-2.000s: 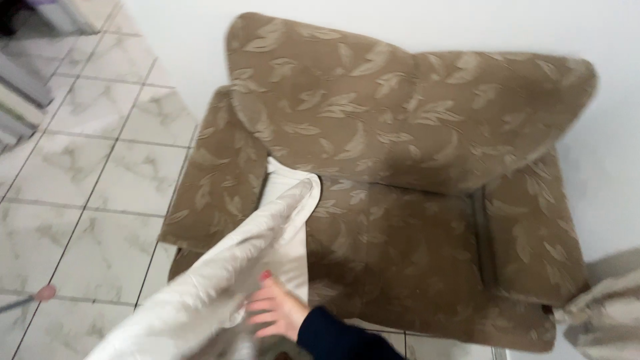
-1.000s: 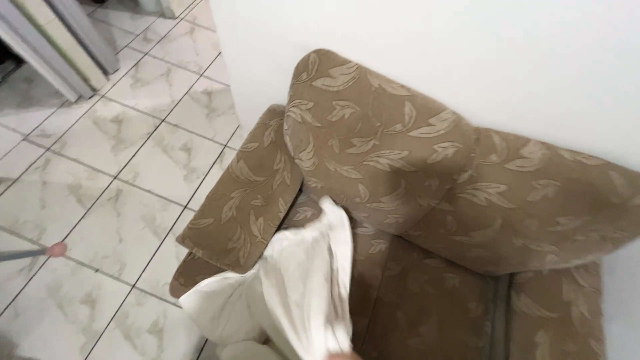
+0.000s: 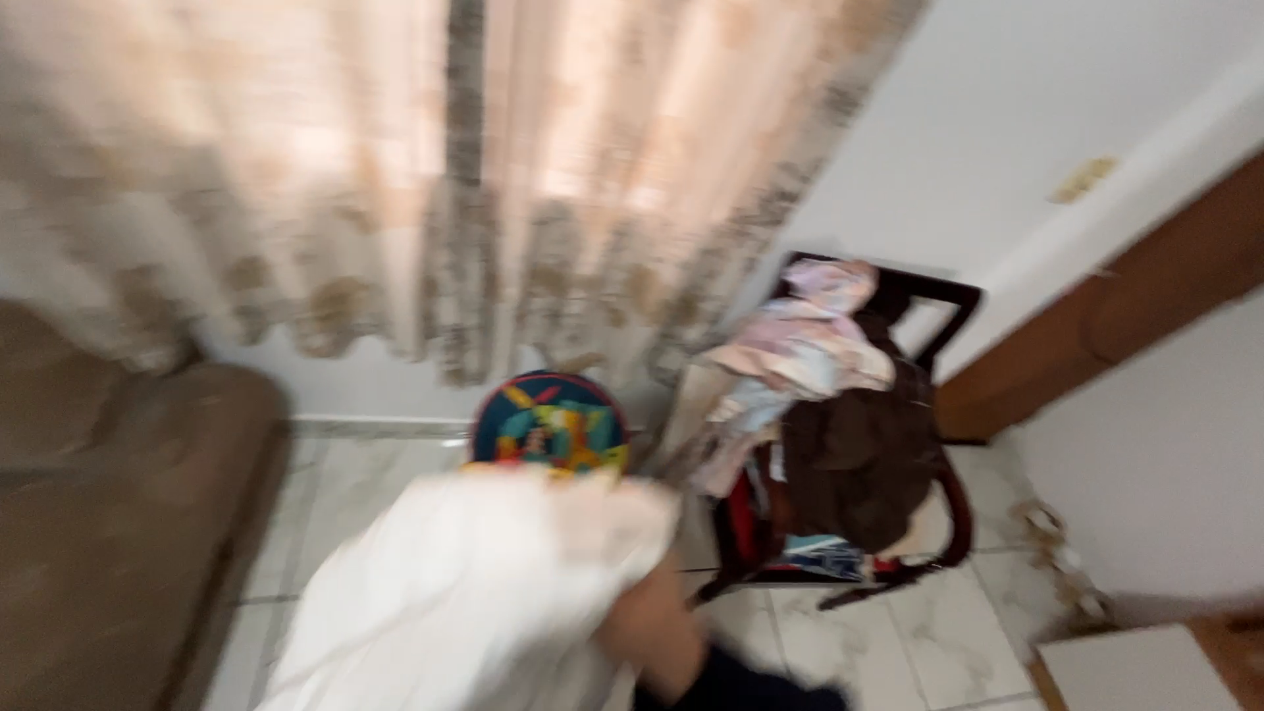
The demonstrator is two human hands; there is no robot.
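A white cloth (image 3: 444, 592), blurred by motion, fills the lower middle of the view. My right hand (image 3: 657, 622), in a dark sleeve, grips it at its right side; the fingers are mostly hidden by the fabric. My left hand is not visible. Beyond the cloth is a round, dark blue item with a multicoloured print (image 3: 548, 425). To the right of the hand stands a dark wooden armchair (image 3: 953, 504), with a brown garment (image 3: 854, 464) and pastel patterned fabric (image 3: 800, 346) heaped on it.
A brown sofa (image 3: 109, 533) stands at the left. Patterned curtains (image 3: 326, 197) hang along the wall behind. A brown wooden door frame (image 3: 1106, 316) slants at the right, with a white-topped piece of furniture (image 3: 1136, 671) at the lower right corner.
The view has swung far to the right, from the sofa to the curtains and armchair. The white cloth, lying over the sofa's left side one second ago, is now held up away from it.
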